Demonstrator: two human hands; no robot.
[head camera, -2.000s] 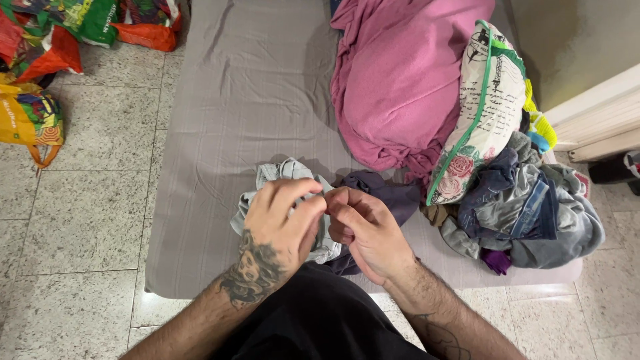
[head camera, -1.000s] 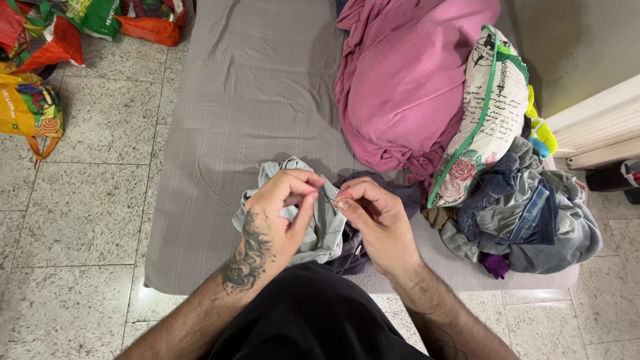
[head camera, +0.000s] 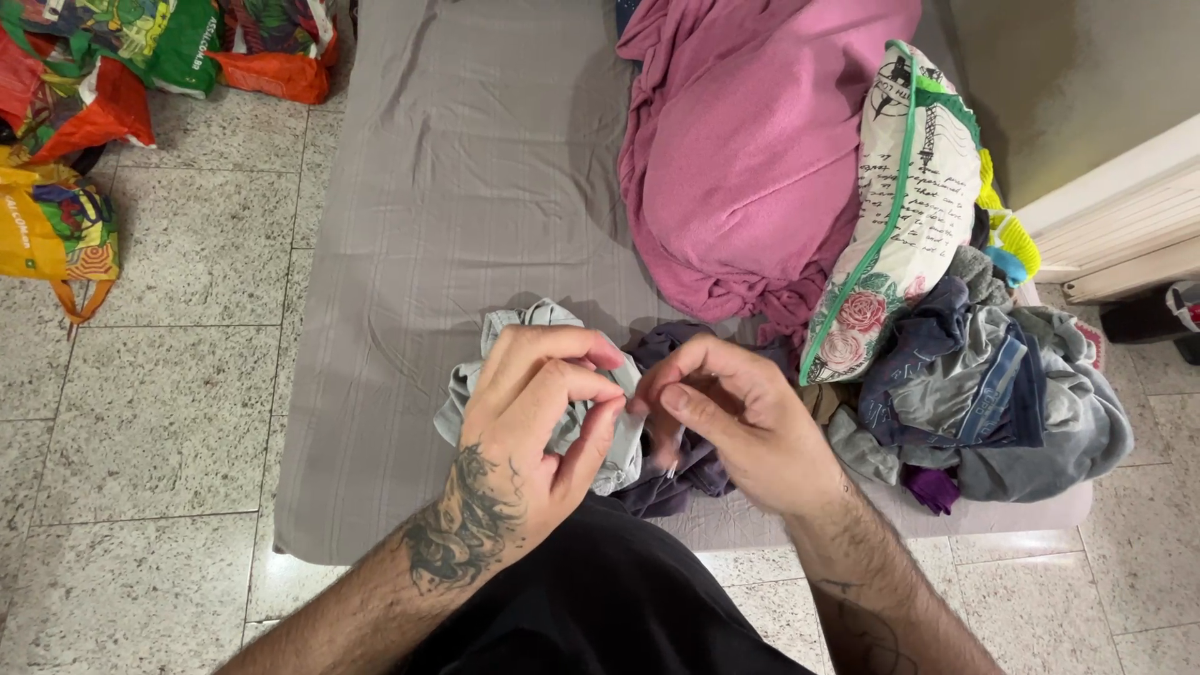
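Observation:
My left hand (head camera: 548, 412), tattooed at the wrist, has its thumb and index fingertips pinched together above a light grey garment (head camera: 459, 403). Whatever may be between those tips is too small to make out. Close to its right, my right hand (head camera: 741, 412) has curled fingers, with its fingertips near the left ones and partly blurred; whether it grips something thin cannot be told. Beneath the right hand lies a dark purple-grey garment (head camera: 656, 492). Both garments are crumpled on a grey sheet (head camera: 450, 187) over a mattress.
A pink blanket (head camera: 750, 159) and a printed pillow with green piping (head camera: 872, 234) lie at the upper right. Beside them is a pile of grey and blue clothes (head camera: 1041, 459). Colourful bags (head camera: 56, 225) stand on the tiled floor (head camera: 178, 403) at left.
A thin dark thing seen between my fingertips one second ago is no longer distinct. Both hands stay close together over the garments, with the right fingers now more curled.

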